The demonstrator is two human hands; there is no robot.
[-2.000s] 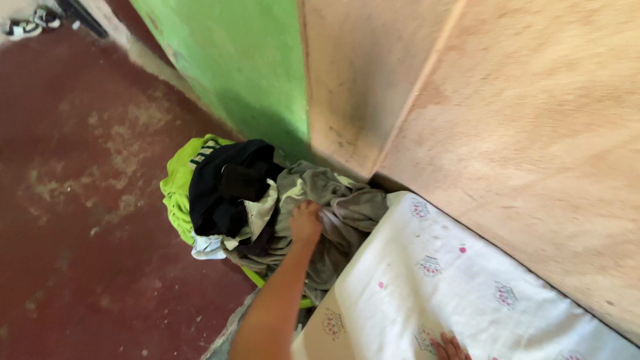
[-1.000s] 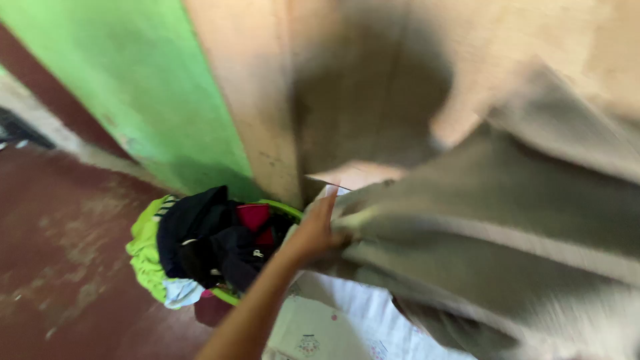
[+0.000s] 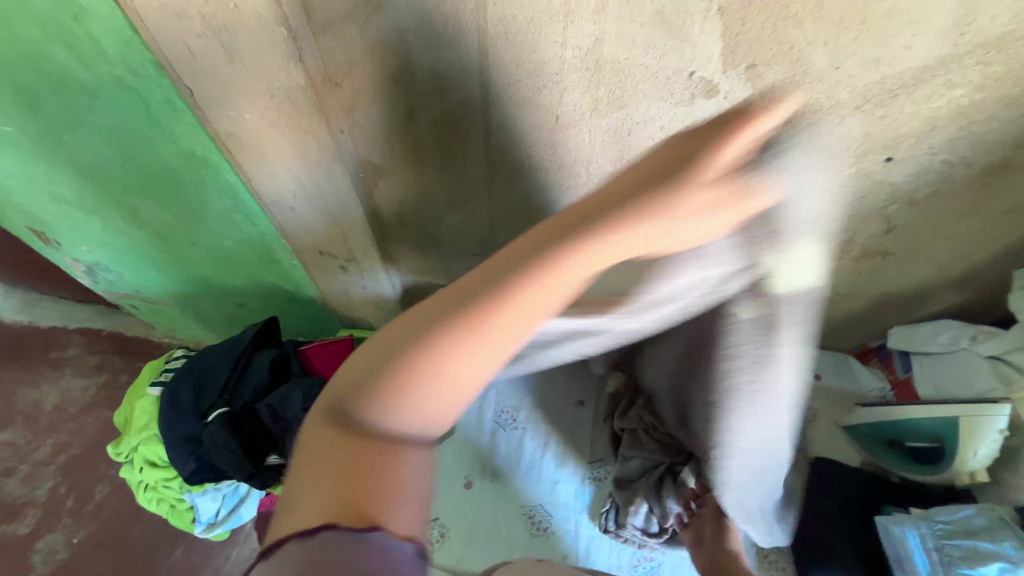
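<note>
My left hand point(image 3: 720, 176), blurred by motion, is raised in front of the wall and grips the upper part of a grey cloth garment point(image 3: 752, 360). The garment hangs down from it, with a pale yellowish patch near the top. Low in the view, my right hand point(image 3: 708, 528) holds the garment's bunched lower part, close to the white printed cloth point(image 3: 528, 472) that covers the surface. The fingertips of my left hand are too blurred to make out.
A heap of clothes, with a dark navy garment point(image 3: 216, 400) and a lime-green garment point(image 3: 144, 448), stands at the left by the green wall point(image 3: 136, 176). At the right are a clothes iron point(image 3: 928, 440), a black cloth point(image 3: 848, 520), a light blue folded cloth point(image 3: 952, 540) and white cloth point(image 3: 960, 360).
The grey garment, on the clothes heap two seconds ago, is now held up over the printed cloth. My left hand has moved from the heap to the right. The view has swung right, showing the iron.
</note>
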